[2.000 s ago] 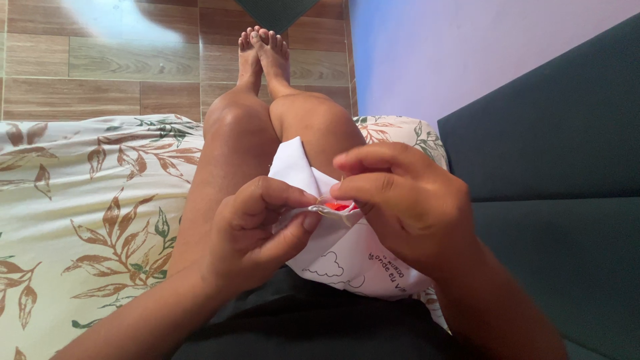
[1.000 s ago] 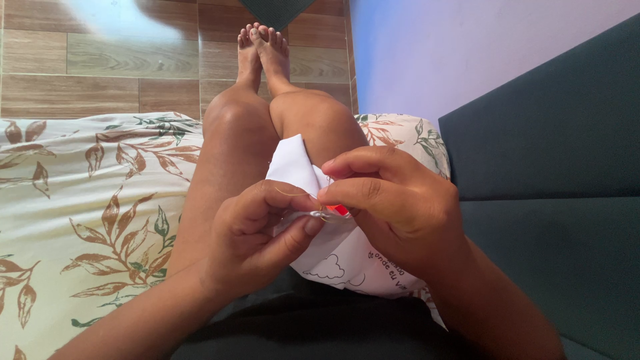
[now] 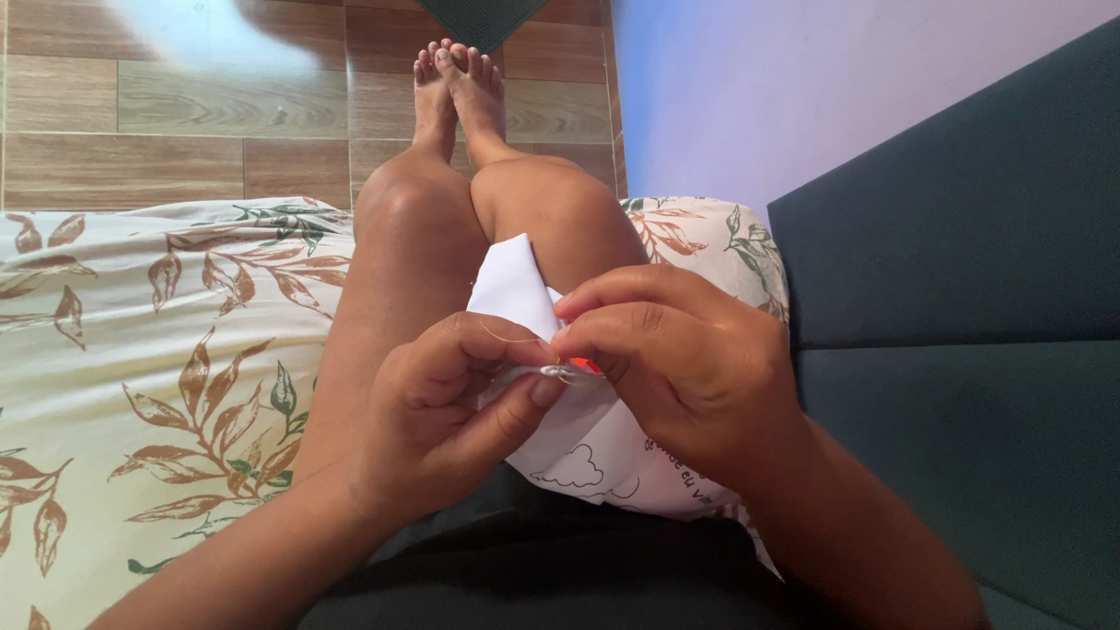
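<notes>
White fabric [image 3: 604, 437] with printed cloud outlines and writing lies over my lap, one corner sticking up between the hands. My left hand [image 3: 477, 394] pinches a gathered edge of it between thumb and forefinger. A thin golden thread [image 3: 507, 338] curves over the left forefinger and loops at the pinched edge. My right hand [image 3: 674, 359] is beside it, thumb and forefinger together at the same edge; a needle cannot be made out there. A small red piece [image 3: 586, 364] shows between the hands, partly hidden by the right fingers.
My bare legs stretch forward over a bed with a leaf-patterned sheet [image 3: 219, 394]. A dark green padded headboard [image 3: 954, 262] stands at the right, beside a pale wall [image 3: 831, 79]. Beyond the feet are a wood-look tile floor [image 3: 227, 96] and a dark mat [image 3: 481, 17].
The right fingers, raised above the edge two seconds ago, have come down close to the left fingertips. The left hand keeps its pinch. Less of the red piece shows now.
</notes>
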